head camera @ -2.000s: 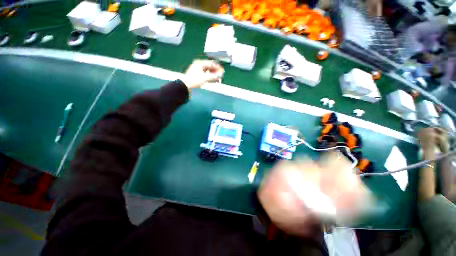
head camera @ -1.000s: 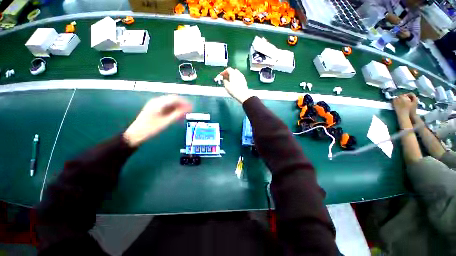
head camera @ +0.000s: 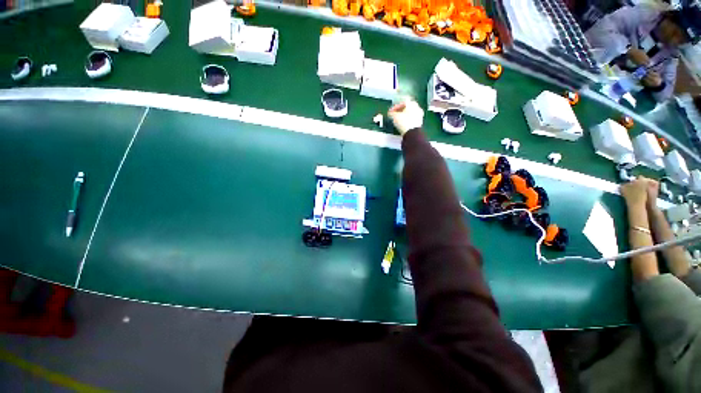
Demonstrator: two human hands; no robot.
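My right hand (head camera: 406, 117) is over the green belt beyond the white rail. Its fingers are blurred, and I cannot tell whether they hold anything. A small white earbud piece (head camera: 379, 120) lies on the belt just left of it. My left hand is out of the picture. The left tester (head camera: 340, 206), with a lit light-blue screen, stands on the bench with a black cradle (head camera: 317, 238) at its front edge. The right tester (head camera: 400, 209) is mostly hidden behind my right sleeve. A yellow-white tag (head camera: 388, 257) lies between them.
Open white boxes (head camera: 340, 60) and round charging cases (head camera: 334, 102) sit along the belt. Orange-and-black parts (head camera: 523, 192), a white cable (head camera: 573, 259) and white paper (head camera: 599, 232) lie right. A teal pen (head camera: 74, 203) lies left. Another person's hands (head camera: 639, 188) are at right.
My left hand has left the picture. My right hand stays over the belt, now apart from the earbud piece it was beside. The view has shifted, so the bench items appear further right.
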